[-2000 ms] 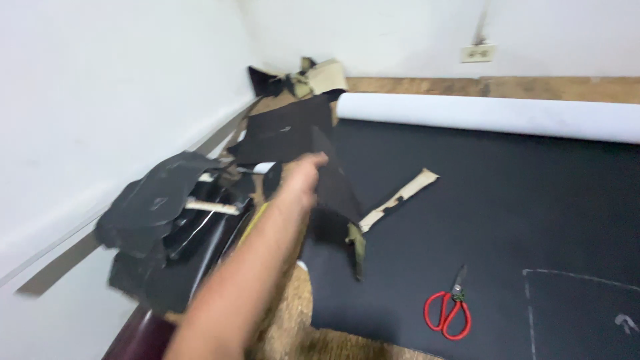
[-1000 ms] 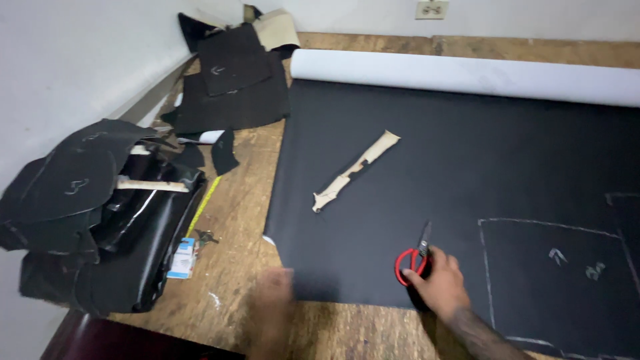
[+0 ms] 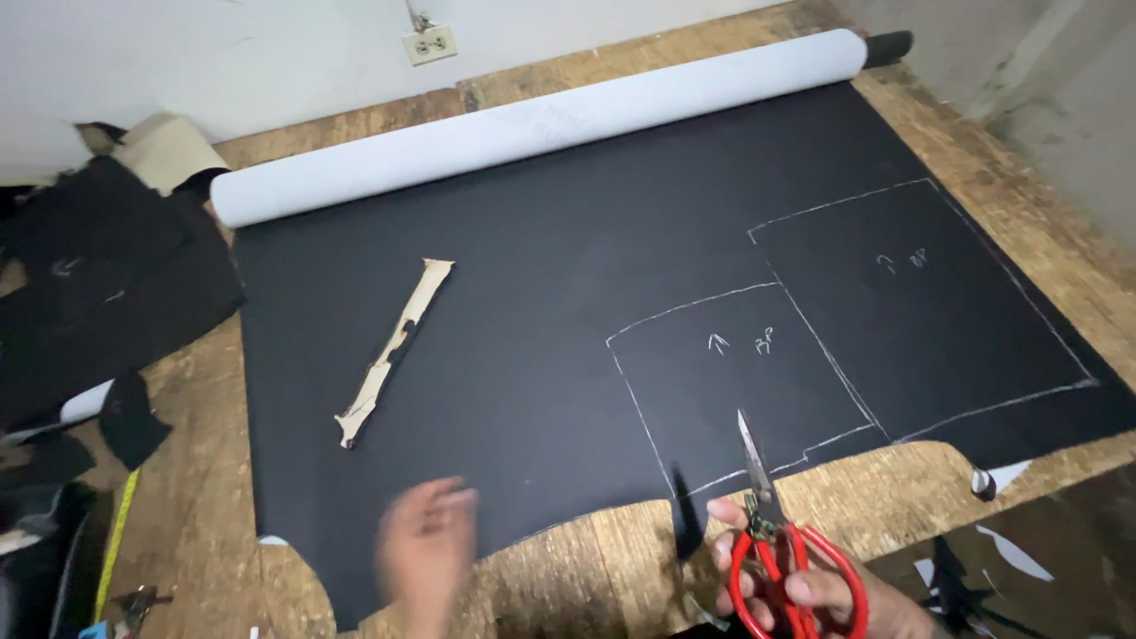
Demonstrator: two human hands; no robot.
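Observation:
Black sheet material (image 3: 532,355) lies over a plywood table, its far part rolled up with the white backing (image 3: 550,120) outward. Chalk outlines of two panels with arrows and letters are drawn on its right half. My right hand (image 3: 821,590) holds red-handled scissors (image 3: 761,524) at the near edge, blades pointing away and closed or nearly so. My left hand (image 3: 430,550), blurred, hovers at or over the near edge of the sheet, with no object visible in it. A narrow beige strip (image 3: 395,355) with dark patches lies slanted on the sheet's left part.
Dark cut pieces (image 3: 98,266) and a beige piece (image 3: 169,151) are piled at the left. A yellow measuring tape (image 3: 117,546) and a small metal item (image 3: 138,603) lie near the left front. Scraps (image 3: 1016,555) are on the floor at the lower right. A wall outlet (image 3: 430,44) is behind.
My right hand has picked up the scissors, which lay on the black sheet two seconds ago. The view has swung right, showing both chalk outlines and the roll's end.

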